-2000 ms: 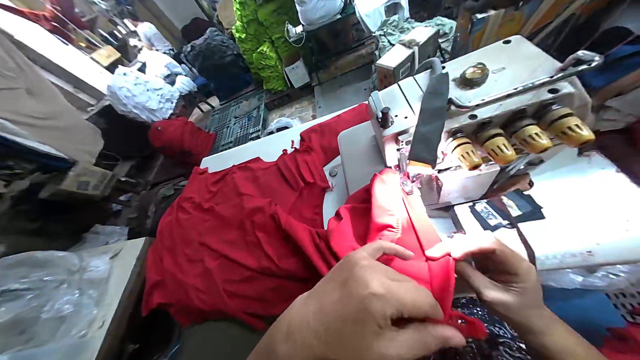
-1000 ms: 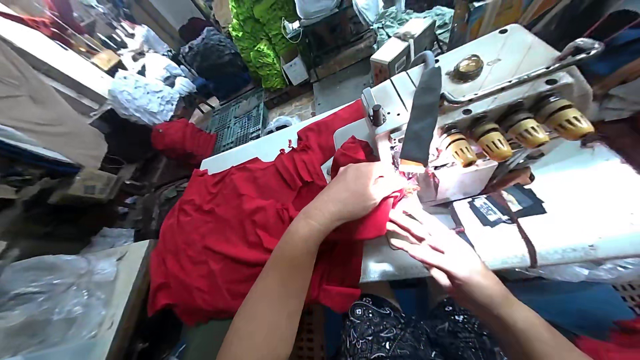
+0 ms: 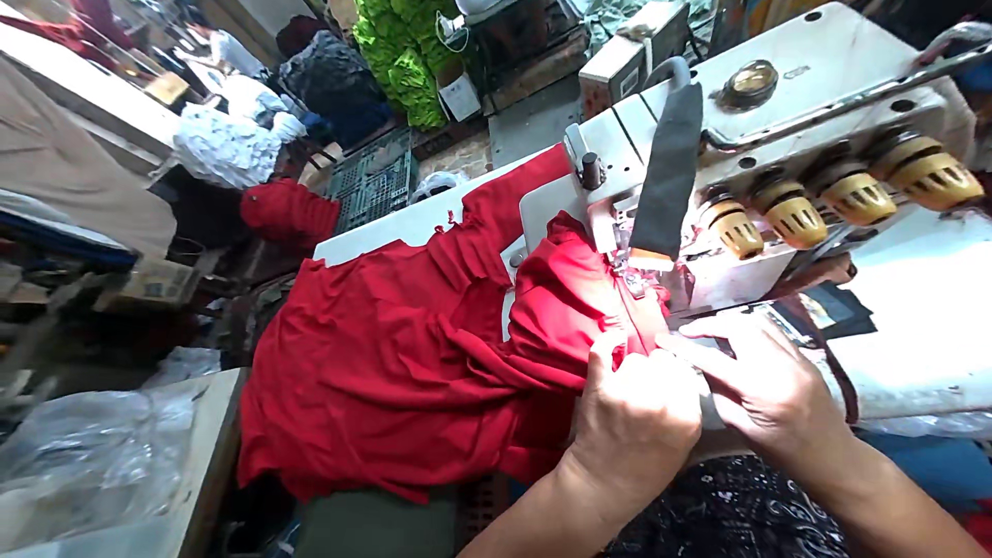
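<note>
Red fabric, a garment piece (image 3: 372,341), lies spread over the left of the sewing table, and its bunched right part runs up to the presser foot (image 3: 634,284) of a white overlock sewing machine (image 3: 821,70). Just below the foot, my left hand (image 3: 639,415) is closed on the fabric's near edge. My right hand (image 3: 763,380) is beside it, fingertips at the same edge; thumb and finger appear to pinch it. Several yellow tension knobs (image 3: 787,213) line the machine's front. A dark grey strip (image 3: 670,170) hangs by the needle area and hides part of it.
Clear plastic (image 3: 101,457) covers a surface at lower left. Behind the table stand a green plastic crate (image 3: 376,182), a red fabric bundle (image 3: 287,213) and bright green fabric (image 3: 411,70). A black cloth piece (image 3: 841,310) lies right of my hands. A person (image 3: 232,58) is far back.
Both hands have moved down from close by the presser foot, toward my body. The fabric near the foot, largely covered by my left hand one second ago, now shows.
</note>
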